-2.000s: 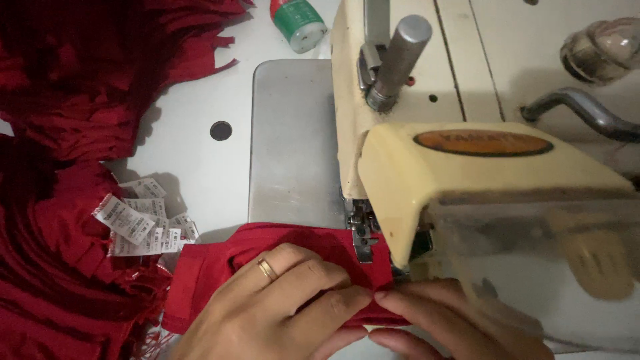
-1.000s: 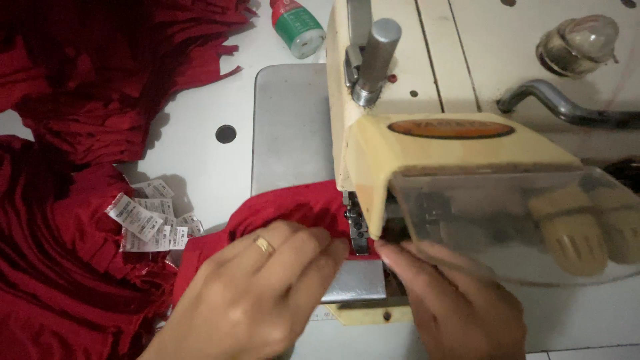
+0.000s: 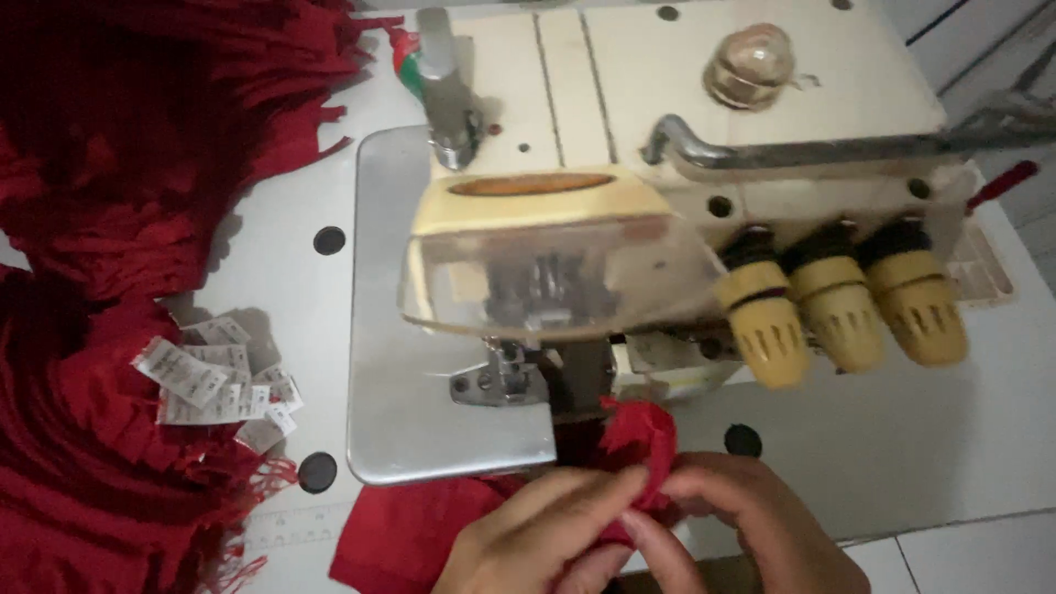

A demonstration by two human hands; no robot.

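Note:
A red fabric piece (image 3: 412, 528) lies at the front edge of the sewing machine's metal plate, its gathered end raised between my hands. My left hand (image 3: 561, 528) pinches the cloth at the bottom centre. Close beside it, my right hand (image 3: 751, 511) grips the same bunched end with thumb and fingers. Just above and left of the hands is the presser foot (image 3: 516, 371) of a cream industrial sewing machine (image 3: 528, 198), with no cloth seen under it. Part of the cloth is hidden behind my fingers.
Heaps of red fabric (image 3: 124, 165) cover the left side. White printed labels (image 3: 206, 379) lie on the lower heap. A green and red container (image 3: 406, 62) stands behind the metal post. Yellow tension knobs (image 3: 763, 330) project at the right. A measuring tape strip (image 3: 289, 528) runs along the table.
The red cloth has come away from the presser foot and is now held up in front of the machine. Both hands have moved off the needle area. The view has shifted right.

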